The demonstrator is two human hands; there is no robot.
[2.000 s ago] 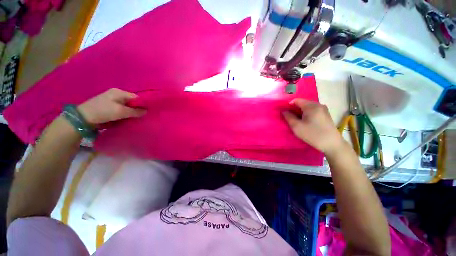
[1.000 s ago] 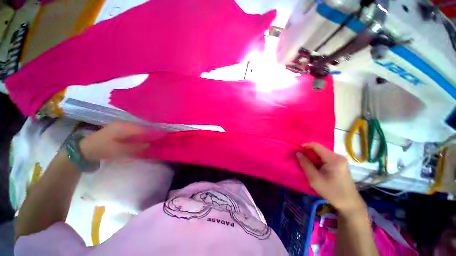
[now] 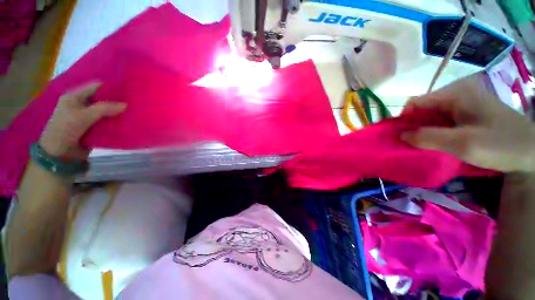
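A wide bright pink garment panel (image 3: 158, 70) lies on the white machine table, running from the far left to below the needle area. My left hand (image 3: 82, 120) is on the panel's left part, thumb and fingers spread; whether it pinches cloth is unclear. My right hand (image 3: 454, 126) grips a crumpled pink panel (image 3: 363, 158) and holds it out at the right, over the table's front edge, blurred. The white sewing machine (image 3: 381, 29) stands behind, its presser foot and needle hidden by lamp glare. Snips (image 3: 358, 108) with yellow and green handles lie right of the needle, partly covered by the cloth.
A blue crate (image 3: 359, 246) of pink and white fabric is below the table at right. A white wrapped bundle (image 3: 135, 234) with yellow tape is at lower left. The dark control panel (image 3: 463, 41) is at upper right. The table's front edge (image 3: 176, 161) crosses the middle.
My right hand has moved far right with a pink panel, which has left the front of the table. My left hand has moved up onto the pink cloth. The view has shifted right.
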